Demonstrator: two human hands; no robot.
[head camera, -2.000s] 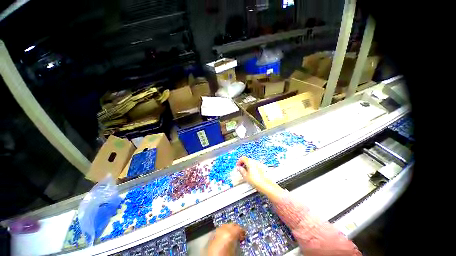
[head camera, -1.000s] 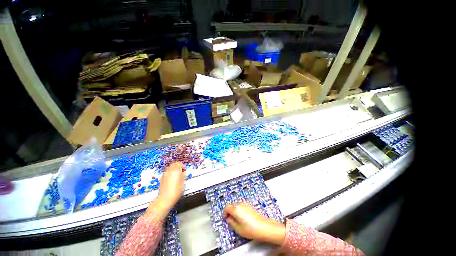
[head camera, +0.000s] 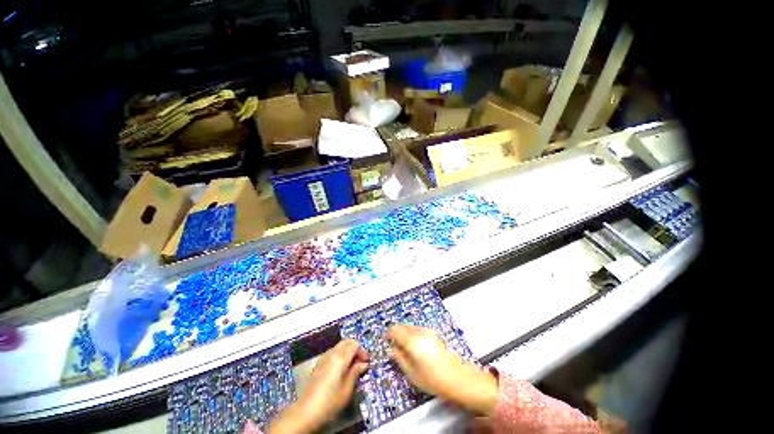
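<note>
A circuit board panel lies on the track in front of me, with a dense pattern of small parts. My left hand is over its left edge, fingers bent together at the fingertips. My right hand is over its middle, fingers curled down to the board. Whether either hand holds a small part is too small to tell. A second panel lies to the left. Blue components and dark red components are spread on the white ledge behind the track.
A clear plastic bag with blue parts is at the ledge's left. A metal fixture and another panel are on the track at right. Behind the ledge stand cardboard boxes, a blue bin and flattened cartons.
My left hand has moved from the dark red pile down to the near panel, beside my right hand. My right hand stays over the panel, slightly shifted. The view has shifted slightly.
</note>
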